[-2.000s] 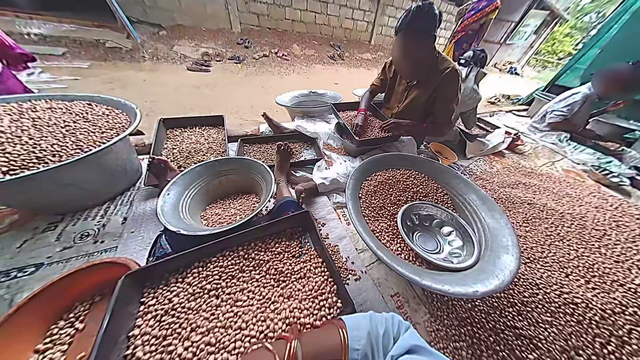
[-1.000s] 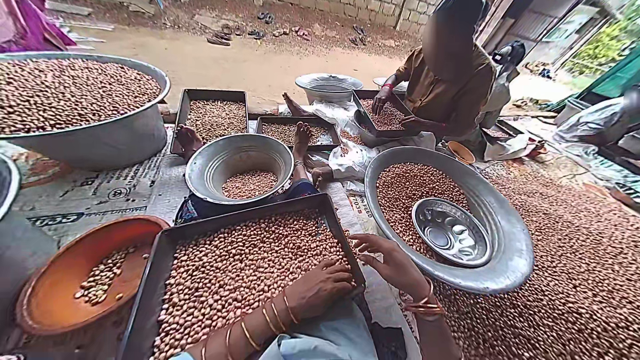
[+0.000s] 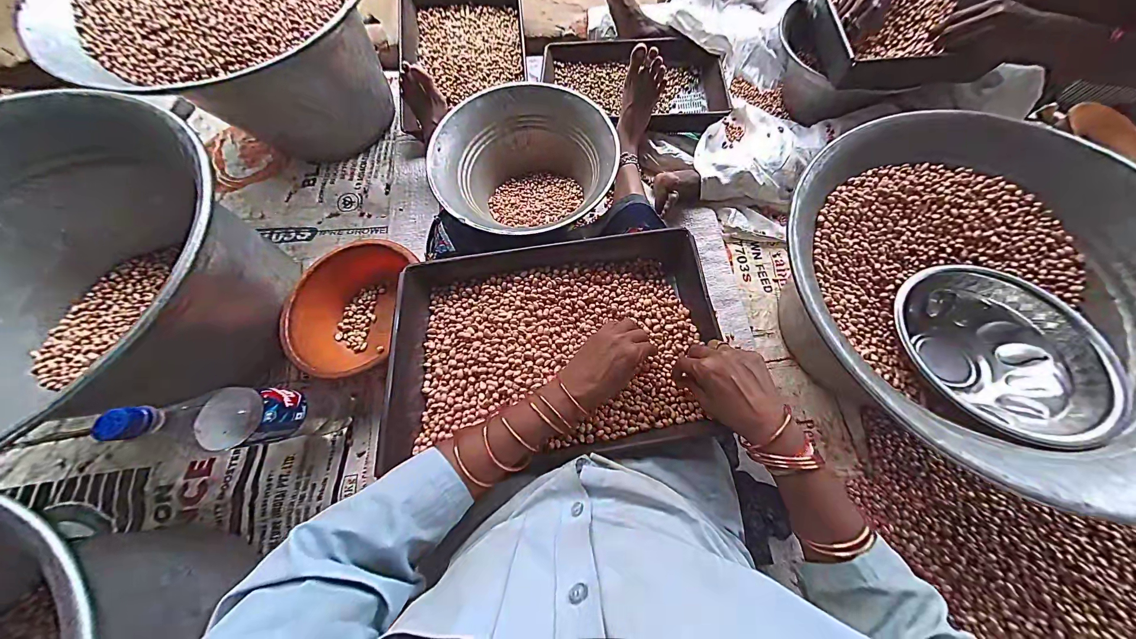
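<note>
A dark rectangular metal tray [image 3: 408, 355] full of brown nuts or seeds [image 3: 515, 328] rests across my lap. My left hand [image 3: 612, 355] lies on the nuts right of the tray's middle, its fingers bent down into them. At the tray's right side is my right hand [image 3: 729, 382], fingers curled close to the nuts near the wall. Whether either hand pinches a nut is hidden by the fingers. Just beyond the tray stands a metal basin [image 3: 524, 98] with some nuts at its bottom. An orange bowl [image 3: 306, 311] with a few pale nuts sits left of the tray.
Large metal tubs [image 3: 200, 257] stand at the left, with a plastic bottle [image 3: 240, 417] lying near them. At the right, a wide basin [image 3: 816, 302] of nuts holds a steel dish [image 3: 1012, 355]. Loose nuts [image 3: 994, 541] cover the ground below it. Another person's hands [image 3: 1003, 27] work at a tray, upper right.
The view has tilted down and turned left. One second ago my left hand lay flatter on the nuts and my right hand was at the tray's right edge; both now have curled fingers.
</note>
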